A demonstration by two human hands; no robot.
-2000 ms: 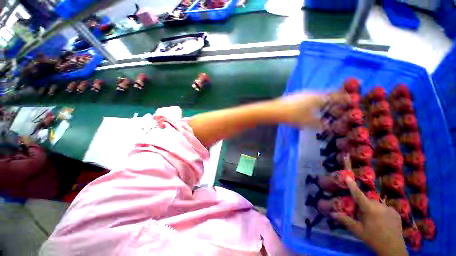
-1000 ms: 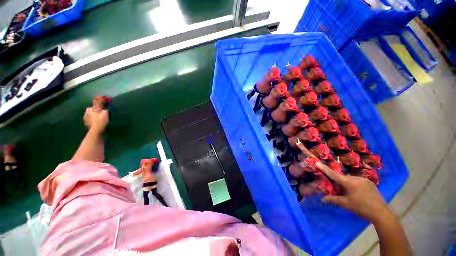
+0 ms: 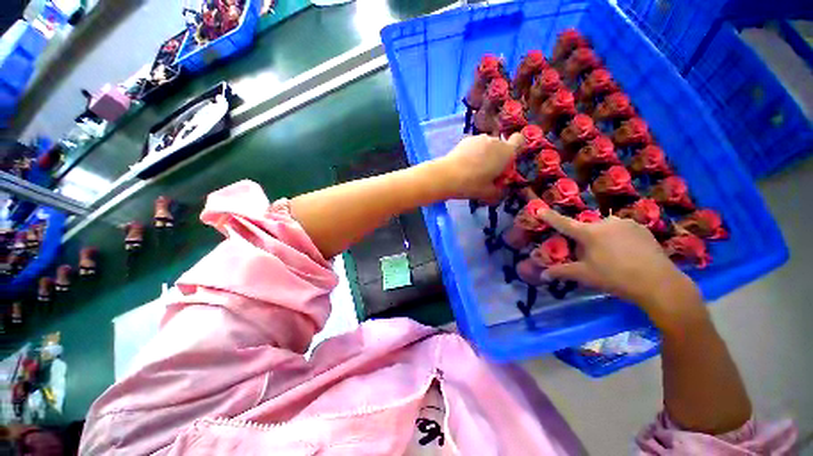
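Note:
Figurines with red rose-like heads [image 3: 615, 181] lie in rows in the blue crate [image 3: 499, 343] on a white liner. Their dark legs show on the left side. My left hand [image 3: 481, 166] is inside the crate at the leftmost row, closed on a figurine whose red head shows beside the fingers; the rest is hidden. My right hand [image 3: 620, 258] lies over the near rows, fingers apart. Its index finger touches a red head and its thumb is beside another. A pale green slip [image 3: 396, 272] lies on the black tray [image 3: 370, 258] left of the crate.
Spaced figurines [image 3: 163, 212] lie on the green belt [image 3: 294, 147] at left. A black parts tray [image 3: 187, 129] with white lining sits by the metal rail. A white sheet [image 3: 134, 334] is partly under my sleeve. More blue crates [image 3: 744, 98] stand at right.
My left hand has moved from the belt, where it was at a figurine, right into the crate. My right hand stays over the near rows. The view has shifted, showing more of the belt.

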